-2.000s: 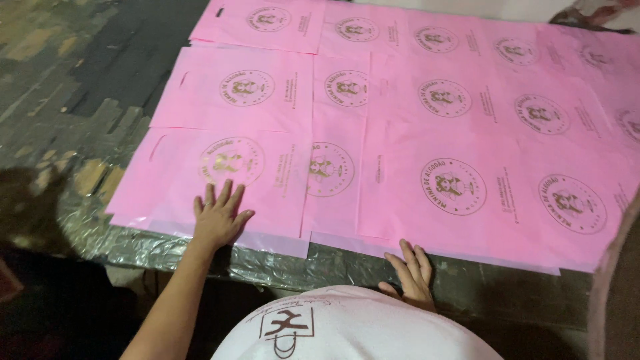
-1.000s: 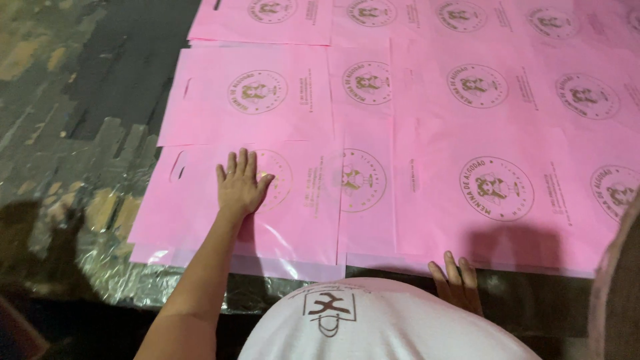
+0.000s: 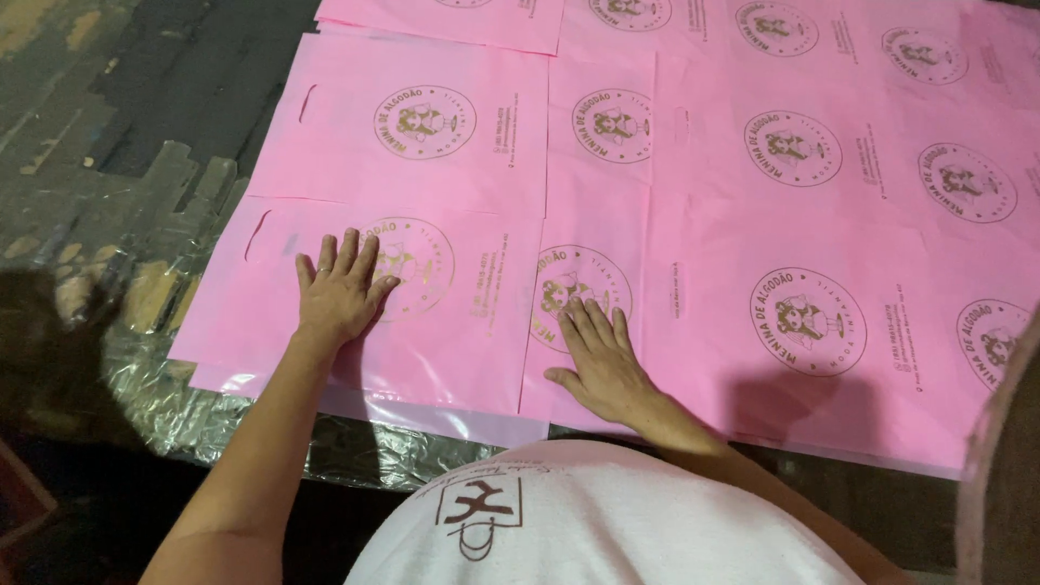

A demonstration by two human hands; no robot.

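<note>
Pink plastic bags with cut-out handle slots and gold round prints lie flat in overlapping rows. My left hand rests palm down, fingers spread, on the front left bag, covering part of its print. On the neighbouring bag to the right lies my right hand, also palm down, its fingertips over the lower part of the round print. Neither hand grips anything. The bags under both hands look smooth, and the front left one shines near its front edge.
The dark, worn table shows flaking patches at the left. Clear plastic film covers its front edge. More printed pink bags spread to the back and right. A brown, blurred object stands at the right edge.
My right hand has come from the table's front edge up onto the bags and now lies flat. My left hand stays on the front left bag.
</note>
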